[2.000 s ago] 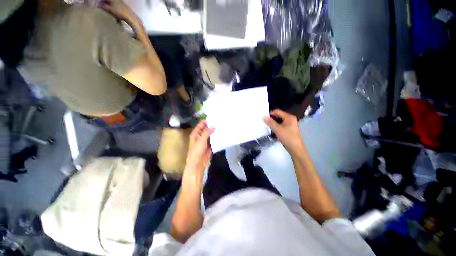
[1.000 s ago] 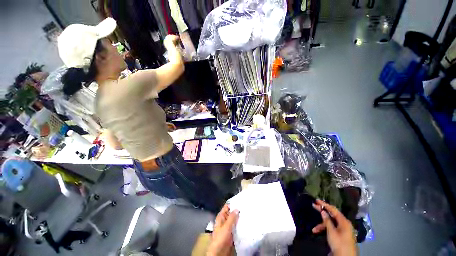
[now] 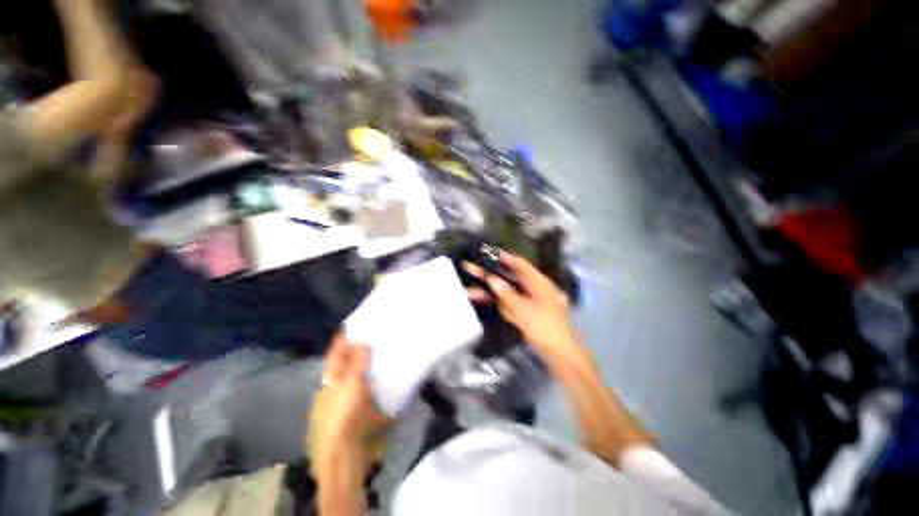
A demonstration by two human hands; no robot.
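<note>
White paper sheets (image 3: 413, 331) are held out in front of my body, tilted, with no print visible in the blur. My left hand (image 3: 348, 393) grips their lower left edge. My right hand (image 3: 529, 300) is just right of the sheets, apart from them, with its fingers spread. A small dark thing seems to lie at its fingers, but blur hides what it is and whether it is held.
A white table (image 3: 292, 240) with papers and small items stands ahead left. A person (image 3: 60, 212) is at the left edge. Bagged dark goods (image 3: 484, 171) lie beside the table. A red item (image 3: 821, 240) and dark piles are at the right.
My right hand has let go of the sheets since the oldest frame. The view has swung, so the person and table now sit further left than one second ago.
</note>
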